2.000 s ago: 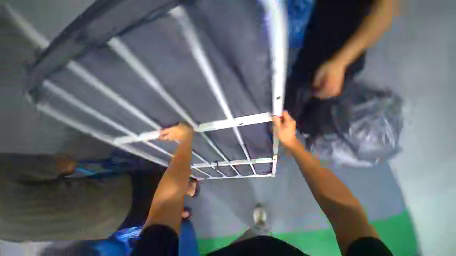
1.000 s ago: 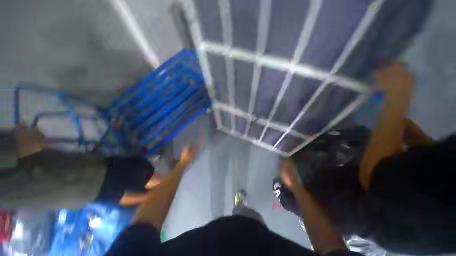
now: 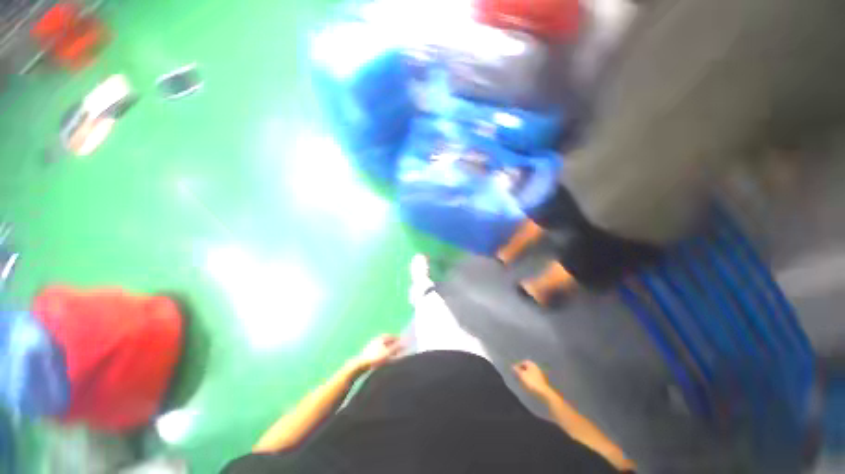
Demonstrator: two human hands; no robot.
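Note:
My left hand hangs low beside my body, blurred, near my leg; whether its fingers are apart or closed is unclear. My right hand is low on the other side, small and blurred, with nothing visible in it. Nearest in front of me are shiny blue plastic sacks, bulging, at the upper middle on the green floor. The roll cage is not in view.
A person in a drab olive top stands at right beside a blue platform trolley. A red sack with blue on it is at lower left. Garment packs and a red-orange stool are upper left.
My view has swung from the roll cage to the green floor and blue sacks. Both hands were on the cage frame two seconds ago, are off it, and now hang by my body.

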